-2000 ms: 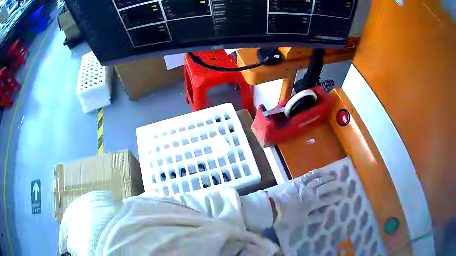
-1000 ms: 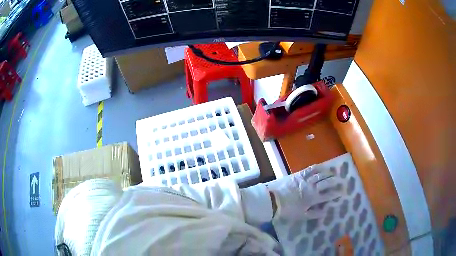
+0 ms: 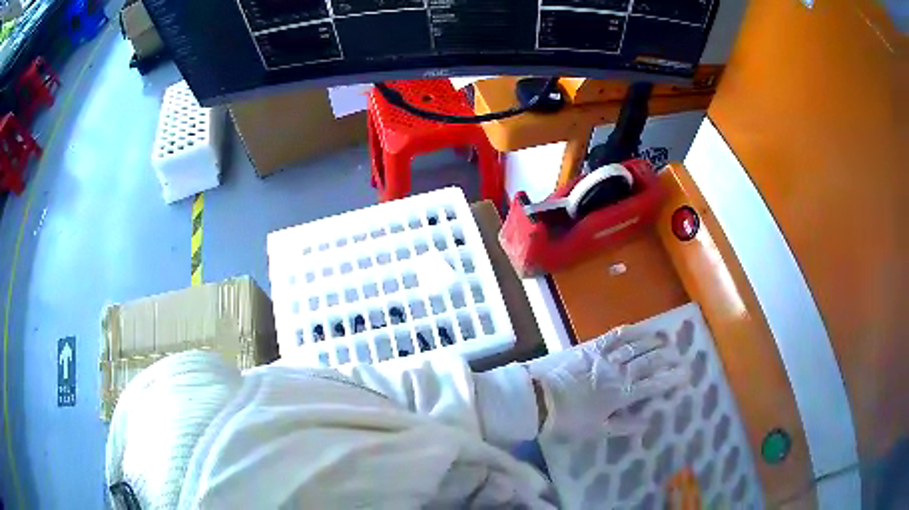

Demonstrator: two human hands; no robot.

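My left hand (image 3: 603,381), in a thin white glove, lies flat on the upper left part of the central white foam tray (image 3: 703,408). Its fingers are spread and point right, with nothing seen in it. An orange holder (image 3: 684,490) sits on the tray near the bottom edge of the picture, partly cut off. The left foam tray (image 3: 384,282) has a grid of pockets, several with black parts in the lower rows. My right hand is not in view.
A red tape dispenser (image 3: 583,214) stands above the central tray. The orange ledge has a red button (image 3: 685,222) and a green button (image 3: 776,445). A monitor (image 3: 429,35) spans the top. A red stool (image 3: 429,129) and a carton (image 3: 184,324) stand left of the machine.
My left hand stays on the tray in almost the same place. The view has shifted slightly, so the left tray and cartons appear a little higher.
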